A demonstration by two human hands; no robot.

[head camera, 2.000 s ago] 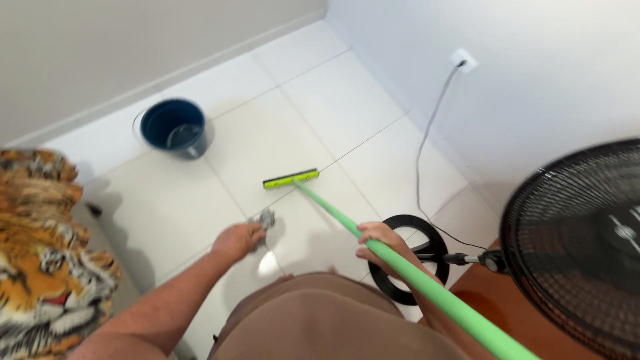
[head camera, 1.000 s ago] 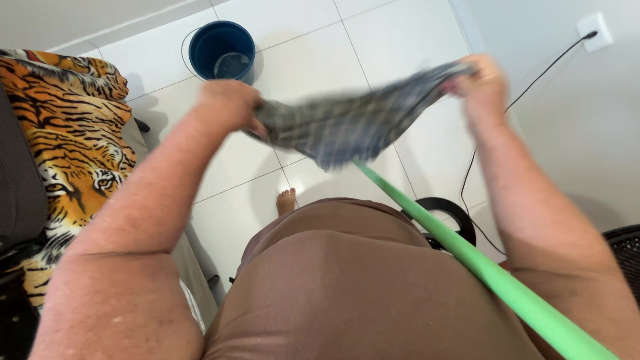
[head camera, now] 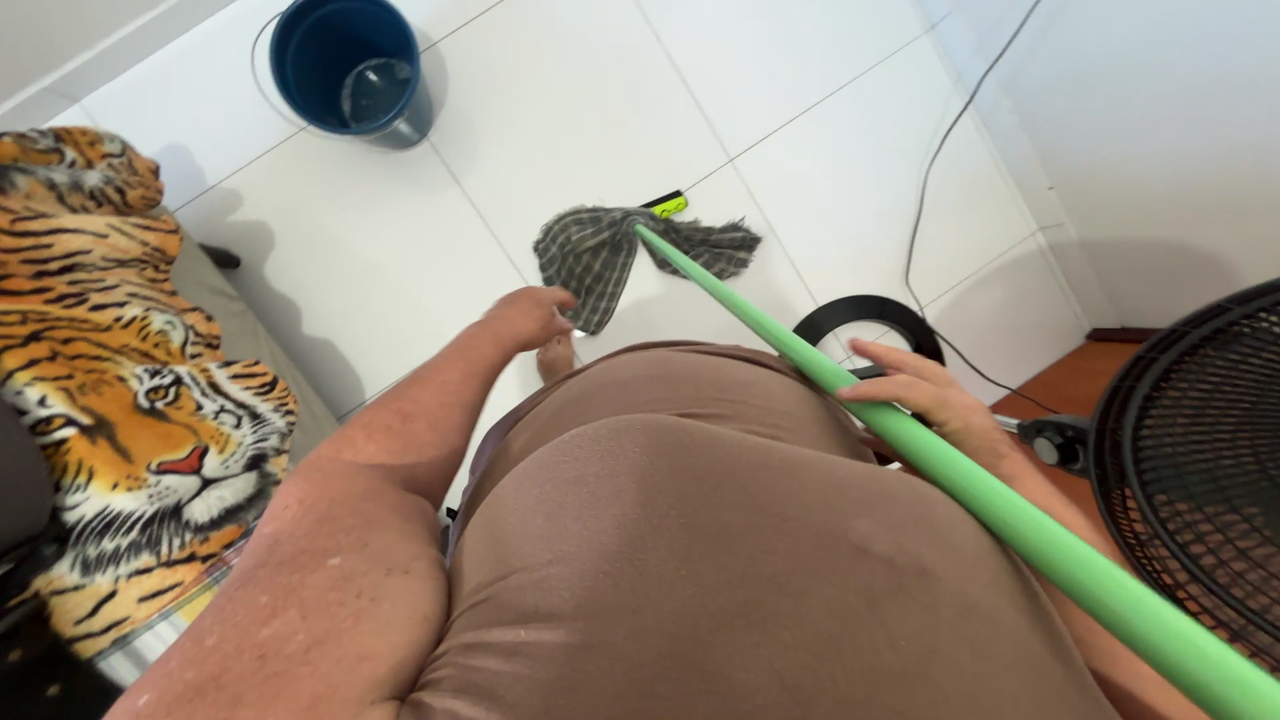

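Note:
A dark checked cloth (head camera: pixel 590 260) lies draped around the foot of a green pole (head camera: pixel 780 335), over a lime-green squeegee head (head camera: pixel 668 204) whose right end shows. My left hand (head camera: pixel 535 315) is beside the cloth's lower left corner, fingers loosely curled; whether they touch the cloth is unclear. At the pole's right side, my right hand (head camera: pixel 915 385) has its fingers extended, with a fingertip against the pole and no closed grip around it. The pole runs down to the lower right, past my brown shirt.
A blue bucket (head camera: pixel 345 65) with liquid stands at upper left on white floor tiles. A tiger-print blanket (head camera: pixel 150 400) covers furniture at left. At right are a black fan (head camera: pixel 1200 450), its round base (head camera: pixel 870 310) and a grey cord (head camera: pixel 935 150) near the wall.
The cloth, stretched between both my hands a second ago, now hangs around the pole's foot over the squeegee head. My hands have come down, the right one beside the pole.

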